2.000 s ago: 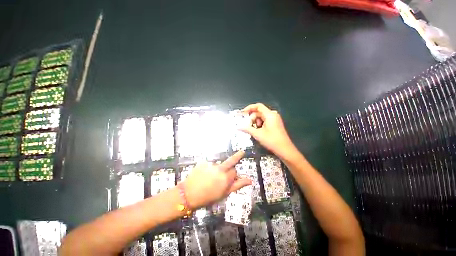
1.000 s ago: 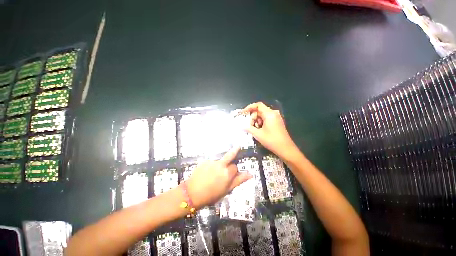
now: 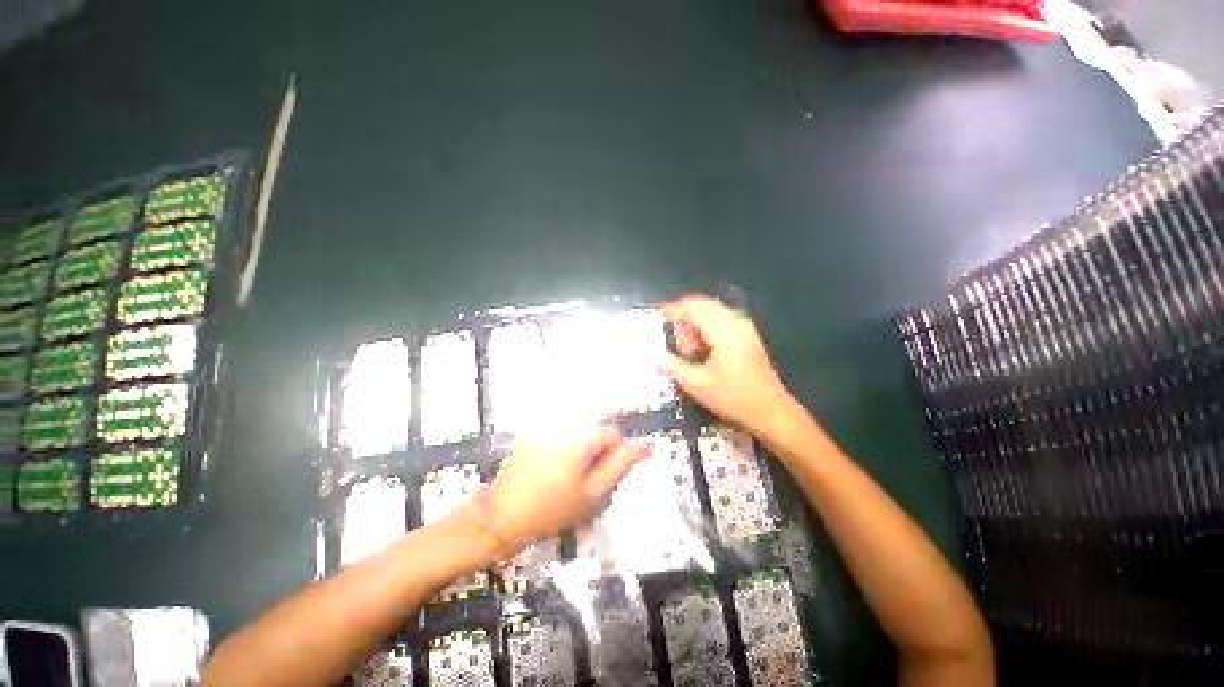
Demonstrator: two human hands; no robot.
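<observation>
A dark glossy blister tray (image 3: 443, 450) lies in front of me, with boards in rows covered by whitish dotted dome sheets (image 3: 736, 486). Strong glare washes out its top row. My right hand (image 3: 725, 360) is at the top right board, thumb and index fingertips together at the edge of a dome sheet there. My left hand (image 3: 548, 481) is over the tray's middle, slightly blurred, with its fingers bent. A shiny thin sheet (image 3: 644, 530) hangs from under it over the second row. Glare hides the exact contact of both hands.
Another tray of green circuit boards (image 3: 140, 352) lies at left, beside a thin pale stick (image 3: 269, 188). Stacked black ribbed trays (image 3: 1074, 403) stand at right. A red bin (image 3: 940, 16) is at the far edge. A phone (image 3: 38, 655) and whitish sheet stock (image 3: 145, 647) lie bottom left.
My left hand has moved slightly back to the left and its index finger no longer points out. My right hand stays at the top right board. The view has shifted slightly.
</observation>
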